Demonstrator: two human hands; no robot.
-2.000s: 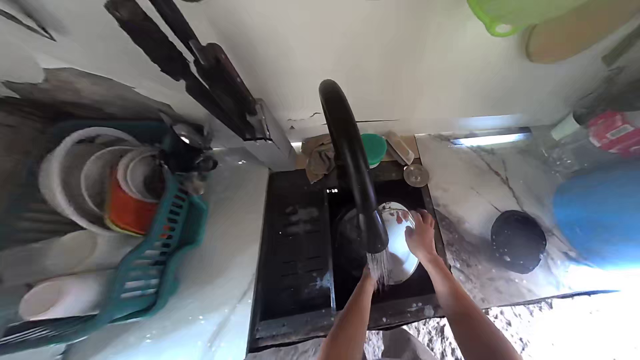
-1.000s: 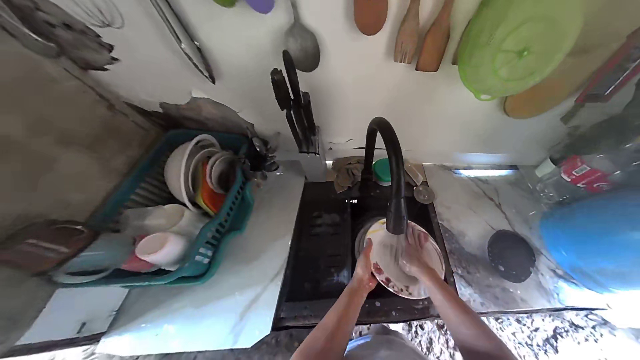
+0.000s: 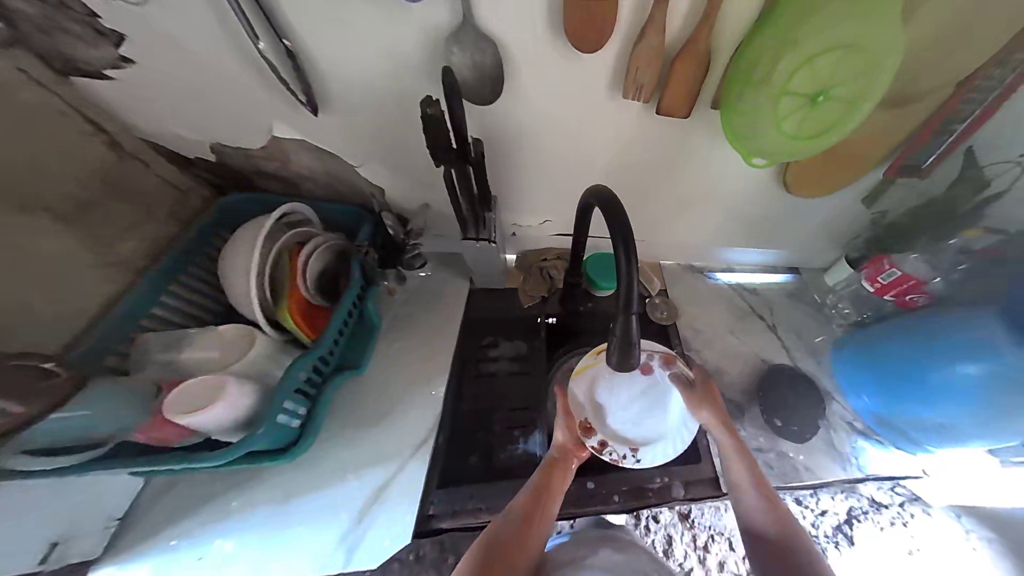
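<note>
A white plate with a floral rim (image 3: 634, 408) is held face up over the black sink (image 3: 500, 400), beneath the spout of the black gooseneck faucet (image 3: 623, 336). My left hand (image 3: 568, 428) grips the plate's left edge, its fingers partly hidden under it. At the upper right edge, my right hand (image 3: 696, 392) holds the rim. Part of a round vessel (image 3: 564, 368) shows in the basin behind the plate. Whether water is running now is hard to tell.
Left stands a teal dish rack (image 3: 336, 352) with bowls and cups. Behind the sink are a knife holder (image 3: 483, 260), a cloth (image 3: 541, 274) and a green-lidded container (image 3: 600, 272). Rightward lie a dark round object (image 3: 790, 403), a plastic bottle (image 3: 892, 282) and a blue container (image 3: 932, 380).
Two seconds ago the plate was tilted low in the basin; now its face is turned up, with my right hand at its rim rather than over its face. The view has shifted.
</note>
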